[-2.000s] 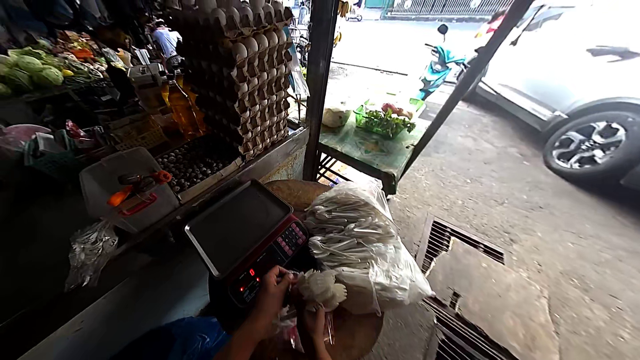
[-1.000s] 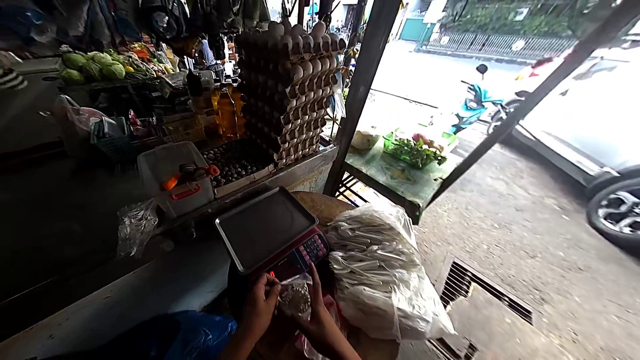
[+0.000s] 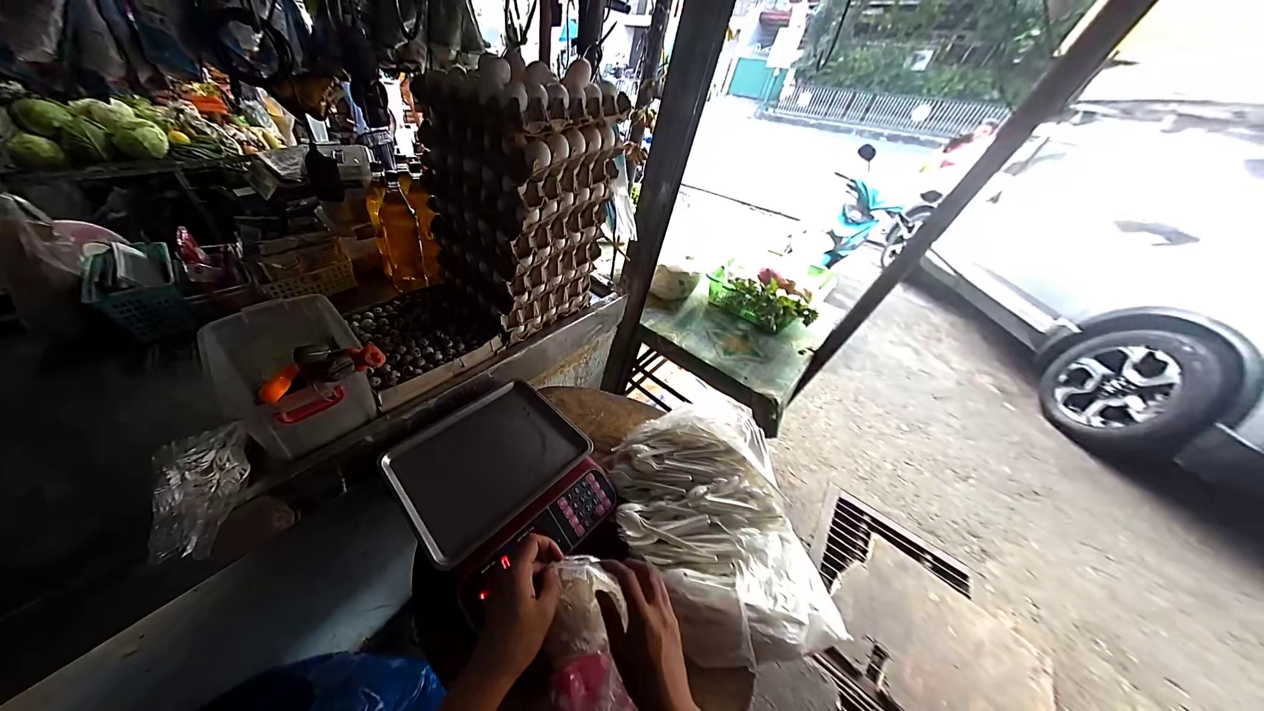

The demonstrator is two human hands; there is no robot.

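Observation:
My left hand (image 3: pixel 521 602) pinches the upper edge of a clear plastic bag (image 3: pixel 578 607) with pale contents, low in the view. On the bag's other side, my right hand (image 3: pixel 644 617) rests its fingers along the plastic near the top. Just beyond both hands stands a red digital scale (image 3: pixel 585 506) with a bare metal tray (image 3: pixel 489 469) and lit red digits. To the right of the scale lies a large open plastic bag (image 3: pixel 731 513) of thin white stalk-like pieces. Something pink and red shows beneath the bag between my hands.
Stacked egg trays (image 3: pixel 533 197) rise beyond the scale, beside small speckled eggs (image 3: pixel 415 336). A plastic tub (image 3: pixel 286 370) holds orange-handled tools. A green table (image 3: pixel 726 346) bears a green basket (image 3: pixel 760 296). Blue plastic (image 3: pixel 346 681) lies bottom left; a metal post (image 3: pixel 671 188) stands behind the scale.
Two seconds ago a pale, ruffled clump showed above my hands; now the pale contents are inside the clear bag between them. The right hand has come up beside the bag.

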